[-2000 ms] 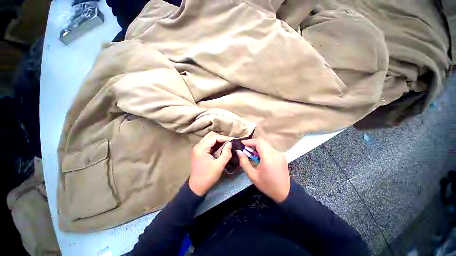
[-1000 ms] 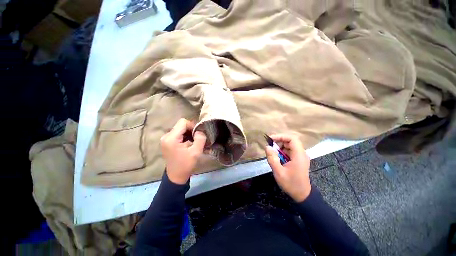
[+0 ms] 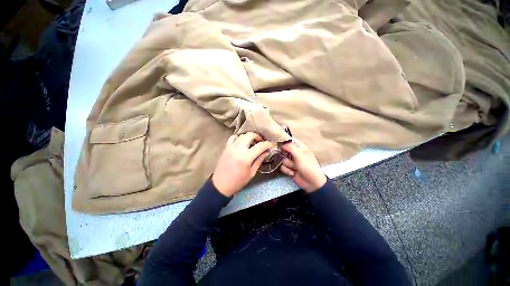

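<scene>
A tan jacket [image 3: 184, 151] lies spread over the table, its flap pocket [image 3: 120, 159] at the left. A sleeve [image 3: 207, 84] lies across the jacket body and ends near the table's front edge. Its cuff [image 3: 272, 162] is partly open, with dark lining showing inside. My left hand [image 3: 237, 162] grips the cuff from the left. My right hand [image 3: 302, 166] is at the cuff's right side, fingers bent against it. A small dark tip, seemingly of the snips [image 3: 287, 133], shows above the right fingers; the rest is hidden.
The white tabletop [image 3: 92, 67] shows at the left and along the front edge. More tan garments lie at the far right and hang below left [image 3: 39, 190]. Part of a small metal box [image 3: 118, 3] is at the top edge. Grey tiled floor [image 3: 386, 206] is at the lower right.
The cuff, wide open and facing me a second ago, is now folded between both hands. My right hand has moved left from beside the cuff onto it. My left hand has moved right.
</scene>
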